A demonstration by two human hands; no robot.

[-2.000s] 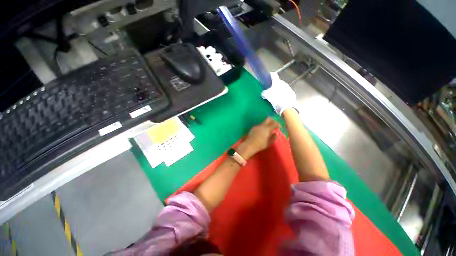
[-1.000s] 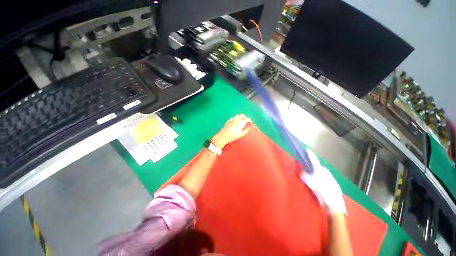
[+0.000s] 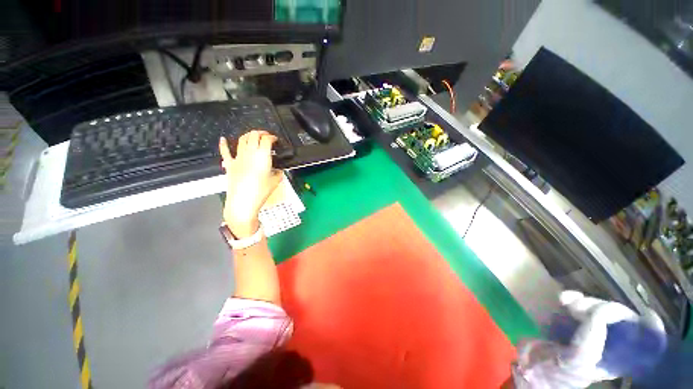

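My left hand (image 3: 251, 171), bare with a wristband, is at the lower right edge of the black keyboard (image 3: 167, 140), fingers spread and holding nothing. My right hand (image 3: 596, 327), in a white glove, is low at the right beyond the red mat's corner, blurred. It holds the purple transparent strip (image 3: 634, 348), which shows as a blurred blue-purple patch; its full length cannot be seen. Two power boards with heatsinks, a farther one (image 3: 393, 106) and a nearer one (image 3: 437, 150), sit side by side on the conveyor.
The red mat (image 3: 387, 296) lies on the green bench top (image 3: 353, 190). A mouse (image 3: 313, 120) is right of the keyboard. The label sheet (image 3: 281, 216) lies partly under my left wrist. A dark monitor (image 3: 581, 133) stands beyond the metal conveyor rail (image 3: 532, 182).
My left hand has moved from the red mat's corner to the keyboard. My right hand has swung back to the lower right with the strip. Both boards now show fully on the conveyor.
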